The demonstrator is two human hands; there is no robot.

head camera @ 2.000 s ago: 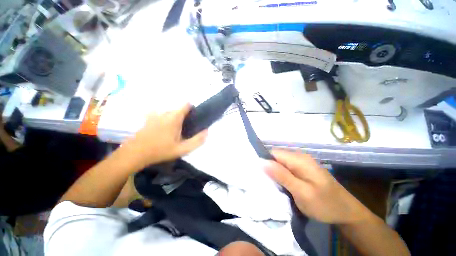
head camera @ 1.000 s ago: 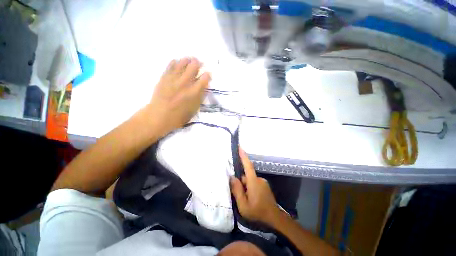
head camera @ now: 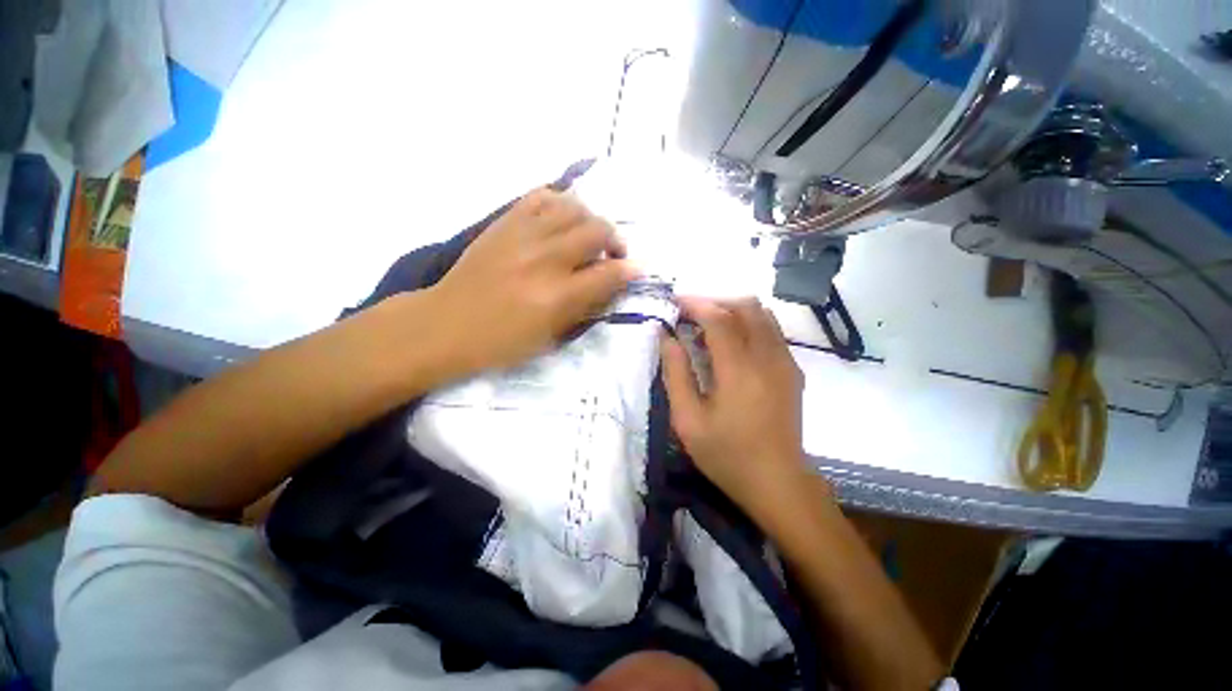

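Observation:
A dark garment (head camera: 392, 494) with white pocket cloth (head camera: 541, 446) and dark stitch lines spreads from the table edge down to the lap. My left hand (head camera: 541, 277) holds its upper edge just left of the machine's needle area. My right hand (head camera: 736, 385) pinches the folded dark strip by its top end, close to my left fingertips. The sewing machine head (head camera: 878, 122) stands just above and right of my hands. The needle area is washed out by bright light, so whether cloth lies under the foot cannot be told.
Yellow-handled scissors (head camera: 1063, 425) lie on the white table (head camera: 932, 419) at right. A small black slotted tool (head camera: 840, 328) lies right of the needle area. An orange item (head camera: 97, 257) and papers are at the left. The grey marked table edge (head camera: 946, 497) runs in front.
My right hand has moved up from the lap side to the table, beside my left hand. The garment's top edge has come up with it. The view has shifted closer to the machine head.

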